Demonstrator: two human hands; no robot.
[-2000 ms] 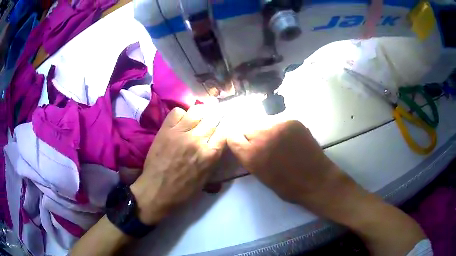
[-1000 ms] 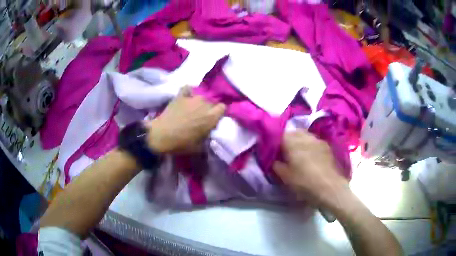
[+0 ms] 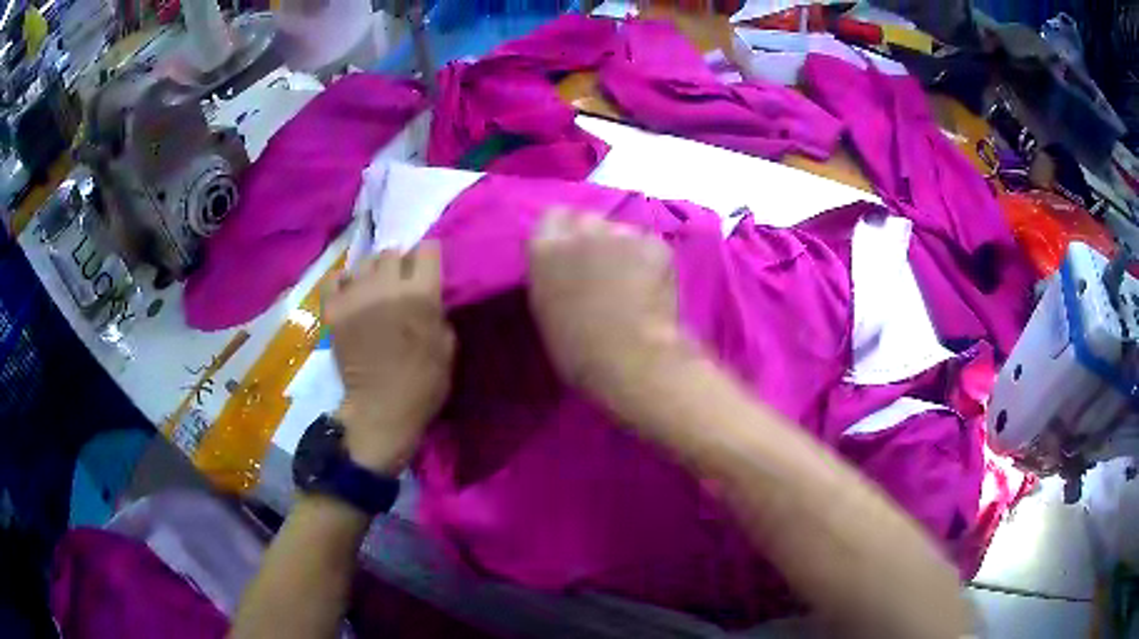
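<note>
The magenta garment body (image 3: pixel 762 325) is spread over the front of the sewing table, mostly magenta side up, with white patches at its right and upper left. My left hand (image 3: pixel 390 337), with a dark watch on the wrist, grips its left edge. My right hand (image 3: pixel 606 293), slightly blurred, holds the fabric a little to the right, with a dark fold of cloth between the two hands. The fingertips of both hands are partly hidden in the cloth.
The white machine head (image 3: pixel 1068 356) stands at the right edge. A second machine (image 3: pixel 162 175) stands at upper left. Magenta pieces (image 3: pixel 306 187) lie along the left and back of the table. A red-orange plastic bag (image 3: pixel 1055 231) is at back right. More magenta cloth (image 3: pixel 125 593) is at lower left.
My hands have left the needle area, and the view has swung left. The garment has been turned from mostly pale, bunched cloth to a spread magenta side. My hands are now closer together.
</note>
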